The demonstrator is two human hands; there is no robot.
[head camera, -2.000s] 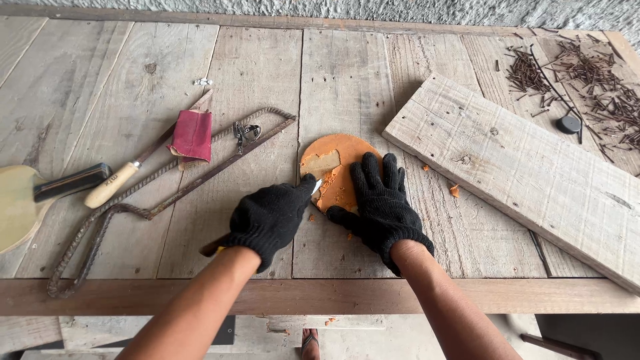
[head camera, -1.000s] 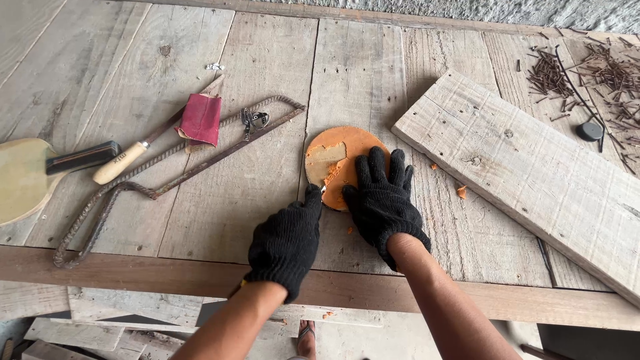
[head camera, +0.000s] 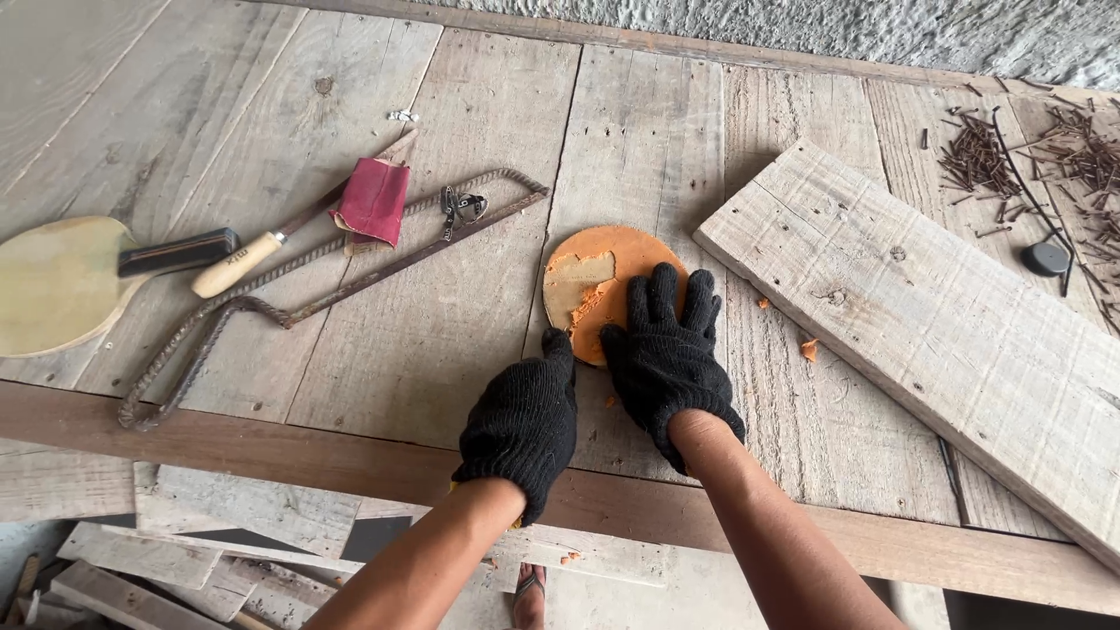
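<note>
My left hand (head camera: 523,418), in a black knit glove, is closed at the lower left edge of a round disc (head camera: 643,249). It grips a small bladed tool, now almost wholly hidden by the glove. An orange layer covers most of the disc; at its left a tan patch bearing faint writing shows, with orange crumbs (head camera: 591,302) along the torn edge. My right hand (head camera: 669,363), also in a black glove, lies palm down on the disc's right side, fingers spread, thumb near the lower edge.
Left on the plank table (head camera: 437,350) lie a table tennis bat (head camera: 61,284), a wooden-handled tool (head camera: 236,265), red sandpaper (head camera: 374,201) and a bent rebar saw frame (head camera: 411,255). Right are a thick board (head camera: 910,324), rusty nails (head camera: 980,157) and a black round object (head camera: 1045,259).
The blade tip seen beside my left thumb two seconds ago is now hidden. My left forearm has swung in closer to the right one. My right hand stays on the disc.
</note>
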